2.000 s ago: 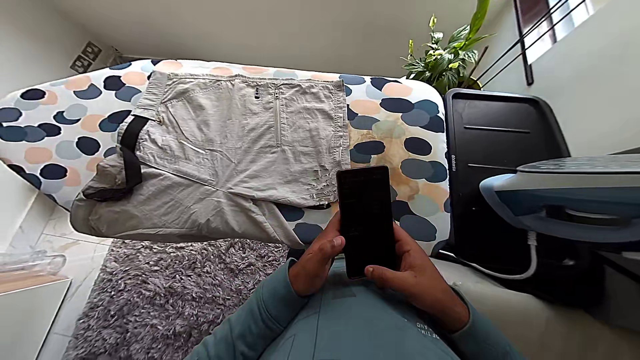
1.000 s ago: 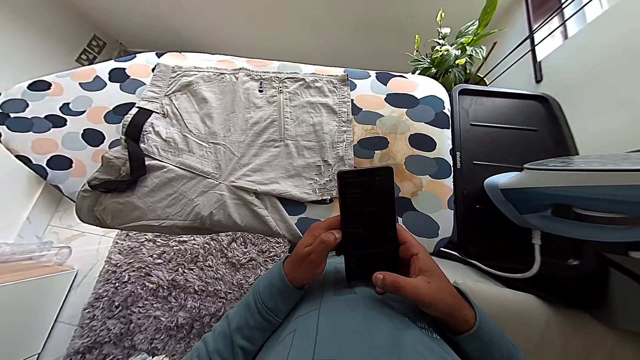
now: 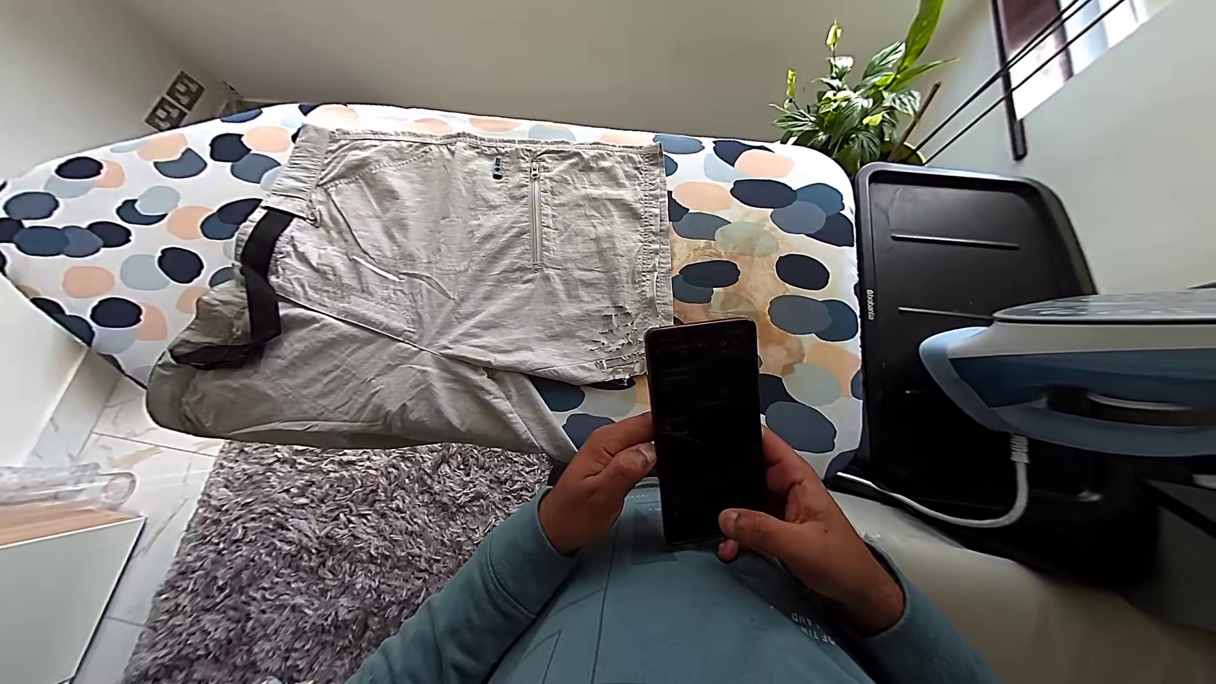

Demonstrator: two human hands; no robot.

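A black smartphone (image 3: 708, 432) is held upright between my two hands in front of my body, its screen dark. My left hand (image 3: 598, 484) grips its left edge, and my right hand (image 3: 807, 532) holds the lower right side with the thumb over the bottom corner. Beyond the phone, light grey shorts (image 3: 456, 256) with a zipped pocket and a black belt strap (image 3: 258, 275) lie across an ironing board (image 3: 703, 199) with a dotted cover. One leg of the shorts hangs over the near edge. Brownish staining shows on the cover right of the shorts.
At the right stands a steam iron (image 3: 1083, 370) with a white cord, beside a black plastic tray (image 3: 959, 228). A potted plant (image 3: 855, 104) is behind the board's right end. A shaggy grey rug (image 3: 323, 560) covers the floor; a white cabinet (image 3: 66, 589) is at lower left.
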